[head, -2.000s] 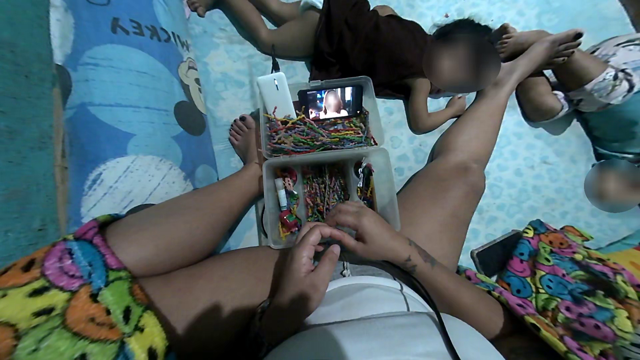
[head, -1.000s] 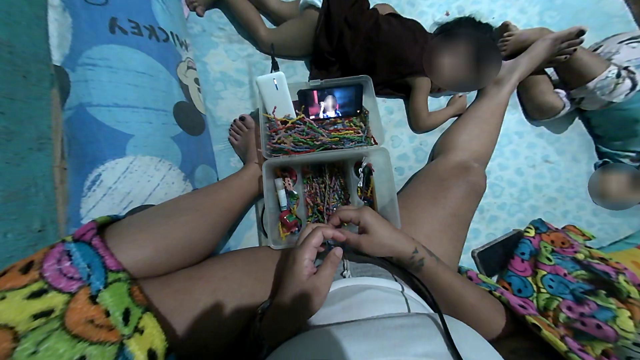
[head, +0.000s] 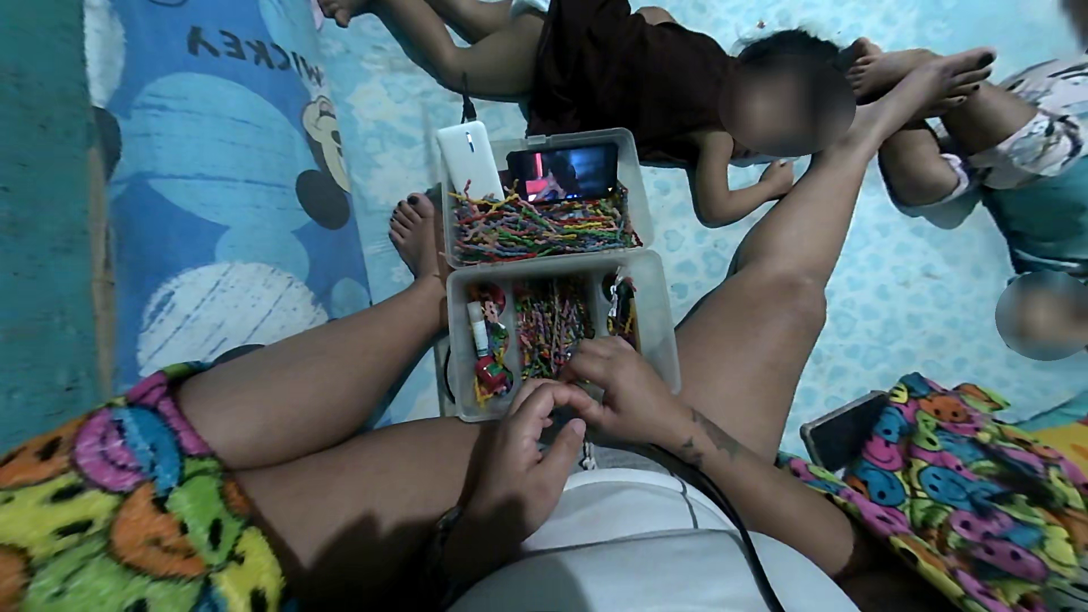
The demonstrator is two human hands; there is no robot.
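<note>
My left hand (head: 531, 455) and my right hand (head: 625, 387) meet above my lap, at the near edge of a divided clear plastic box (head: 663, 340). Their fingers curl toward each other; whether a thin strand lies between the fingertips is too small to tell. Short, colourful twisted strands (head: 552, 323) fill the middle compartment. A white-capped tube (head: 478, 330) and a small red bottle (head: 491, 374) lie in the left compartment. Behind, the box's lid (head: 642, 204) holds longer colourful strands (head: 544, 229), a lit smartphone (head: 565, 172) and a white power bank (head: 470, 157).
My bare legs flank the box. A person in dark clothing (head: 629, 76) lies beyond it; another person (head: 1037, 195) is at the right. A blue printed cushion (head: 221, 212) lies left. Smiley-patterned cloth (head: 127, 501) covers my thigh, and a dark phone (head: 841, 429) lies beside similar cloth.
My left hand's thumb and fingers look more spread than before. The right hand stays close beside it, near the box. The picture on the smartphone has changed.
</note>
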